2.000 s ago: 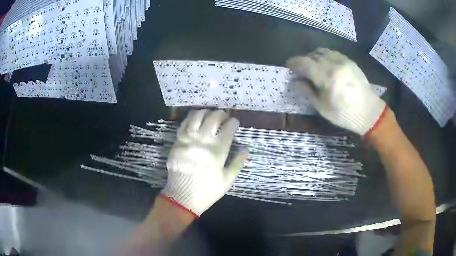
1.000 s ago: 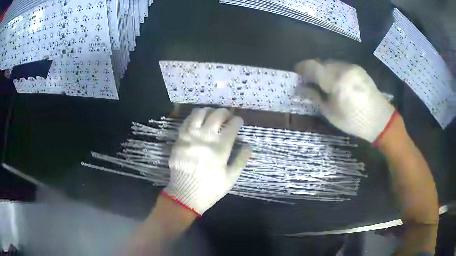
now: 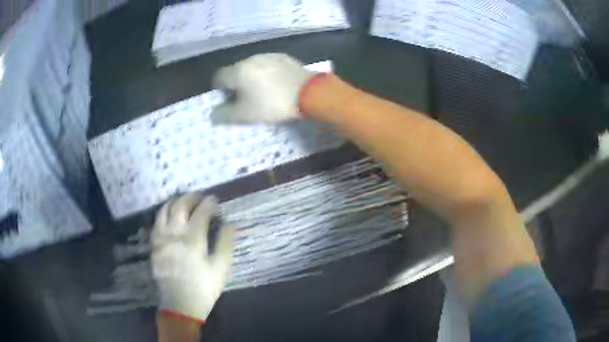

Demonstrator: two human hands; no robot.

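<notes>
A white circuit board panel [image 3: 180, 150] lies tilted across the middle, beyond a brown block [image 3: 267, 179]. A loose heap of thin break-off strips [image 3: 314, 224] lies on the near side of the block. My right hand [image 3: 264, 90], in a white glove with a red cuff, is over the panel's far side; it is blurred, and its fingertips hide any grip. My left hand [image 3: 189, 254], in the same kind of glove, rests on the left part of the strips, fingers at the panel's near edge. Whether it grips anything is unclear.
Stacked white boards [image 3: 254, 23] lie at the far side, with another stack [image 3: 461, 30] at the far right beside a black ribbed surface [image 3: 481, 100]. More boards [image 3: 40, 147] are at the left. The bench's pale edge [image 3: 414, 270] runs along the near right.
The whole view has turned and shifted. My right hand has moved left along the panel, over its far side. My left hand remains by the strips and the panel's near edge.
</notes>
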